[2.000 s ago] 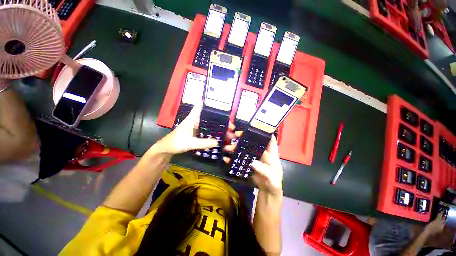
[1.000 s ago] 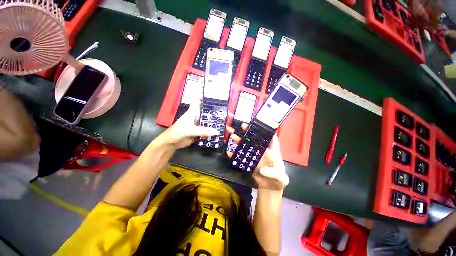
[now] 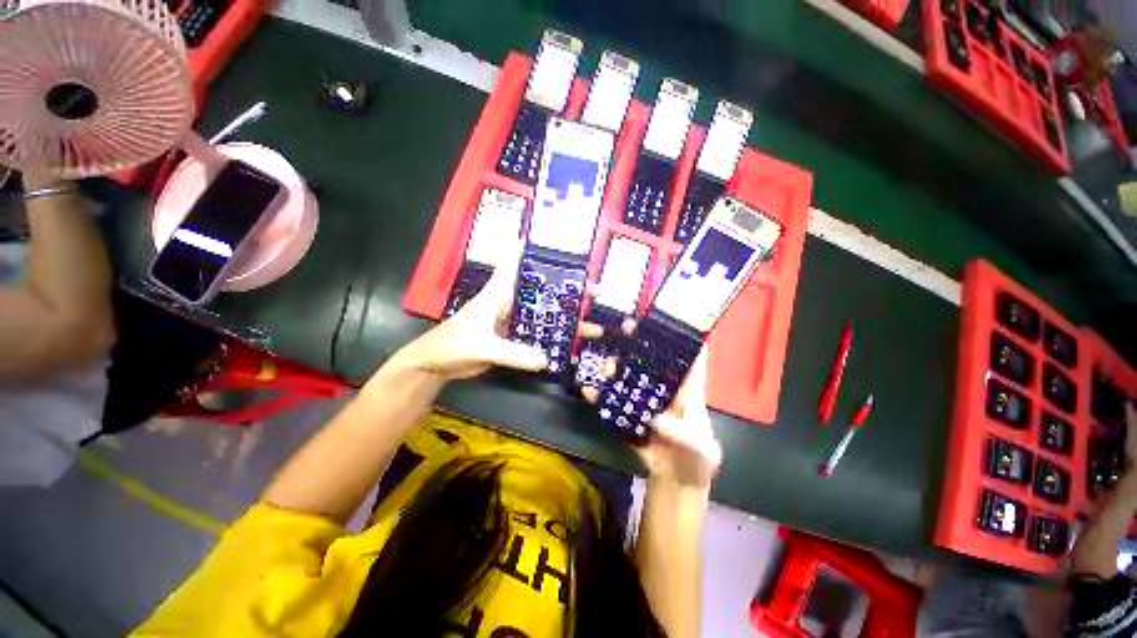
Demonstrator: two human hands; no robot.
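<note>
My left hand [image 3: 468,337] holds an open flip phone [image 3: 571,206] upright by its black keypad half, thumb at the keypad's edge. My right hand [image 3: 680,430] holds a second open flip phone [image 3: 713,268], tilted to the right, thumb beside its keypad. Both main screens are lit white with dark blue block patterns. Fingertips show between the two keypads; other fingers are hidden behind the phones. Beyond the hands, a red-orange phone tray [image 3: 788,224] bears several open flip phones with lit white screens, four in the back row and others partly hidden behind the held ones.
At left are a pink desk fan [image 3: 94,94], a smartphone [image 3: 218,234] on its round base and another person's arm [image 3: 62,280]. At right lie a red pen [image 3: 837,374], a red and white pen [image 3: 848,436] and a tray [image 3: 954,499] of closed phones. A red stool [image 3: 773,598] stands below.
Both hands still hold the same two phones, with small shifts of thumbs and fingers. The view has shifted slightly. At far right, another person's arm has moved.
</note>
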